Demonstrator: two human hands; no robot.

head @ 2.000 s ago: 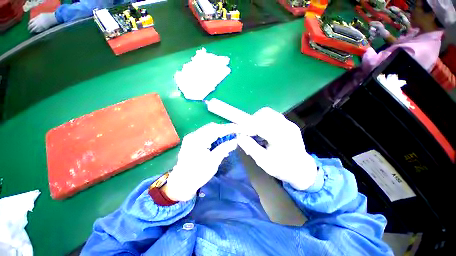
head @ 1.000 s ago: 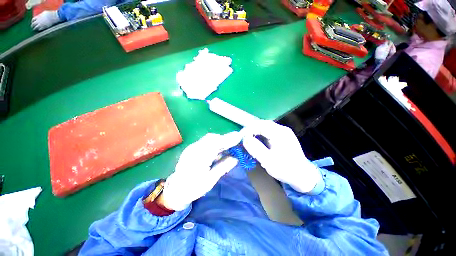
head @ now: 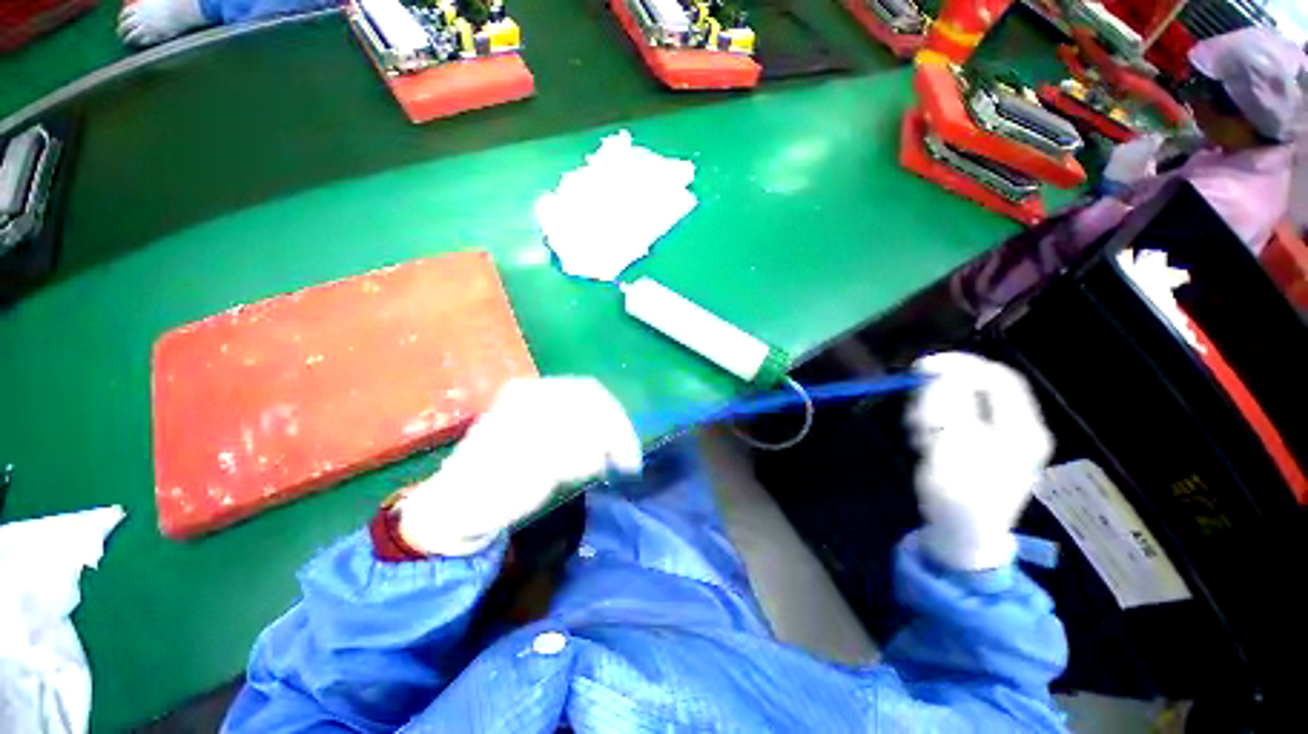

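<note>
A thin blue cord or strap (head: 803,397), blurred, is stretched between my two white-gloved hands. My left hand (head: 524,452) is closed on its left end, over the bench edge by the red pad's lower right corner. My right hand (head: 978,445) is closed on its right end, off the bench near the black bins. The white dispensing syringe (head: 697,331) lies on the green bench between and above my hands, its green cap and clear hose at the bench edge. What the blue thing is exactly cannot be told.
A bare red pad (head: 337,380) lies at the left. Crumpled white cloth (head: 617,205) lies behind the syringe, another cloth (head: 50,617) at lower left. Circuit boards on red pads (head: 456,83) stand along the back. Black bins (head: 1148,387) and a person in pink (head: 1226,187) are at right.
My hands were together over the bunched blue thing and have moved apart, my right hand going right, with the blue thing drawn out straight. The syringe's green cap and hose are now uncovered.
</note>
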